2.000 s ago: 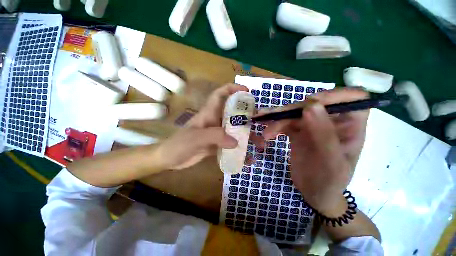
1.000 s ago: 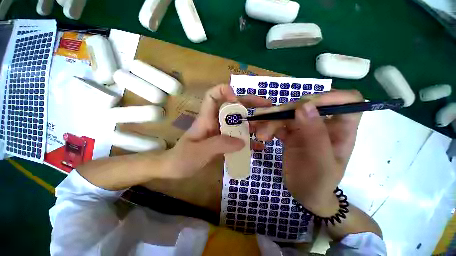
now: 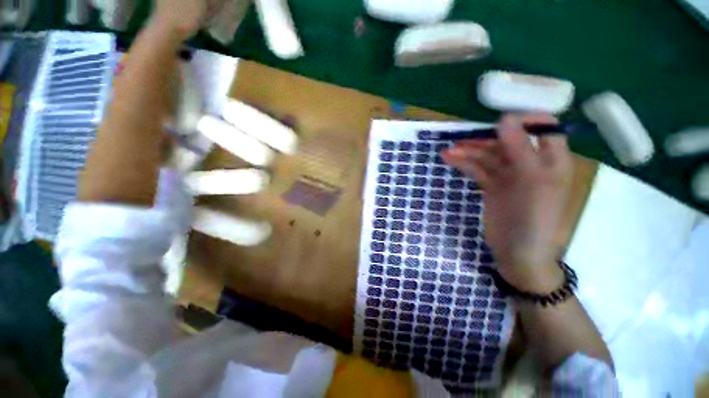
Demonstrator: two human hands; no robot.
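The label sheet (image 3: 426, 256), white with a tight grid of small dark labels, lies on the brown cardboard board (image 3: 299, 264). My right hand (image 3: 517, 186) holds the slim black tweezers (image 3: 474, 134) over the top of the sheet, the tip near the upper rows. My left hand (image 3: 183, 17) is blurred at the top left edge, by an off-white housing (image 3: 228, 19). Whether its fingers grip that housing cannot be told.
Several white housings lie on the board's left side (image 3: 227, 182). More lie on the green bench (image 3: 342, 58), such as one at upper right (image 3: 525, 92). Spare label sheets (image 3: 68, 132) are at far left, a blank white sheet (image 3: 637, 264) at right.
My left hand has moved from the centre to the upper left; the housing it held is gone from the centre. My right hand and the tweezers have moved slightly up, onto the sheet's top rows.
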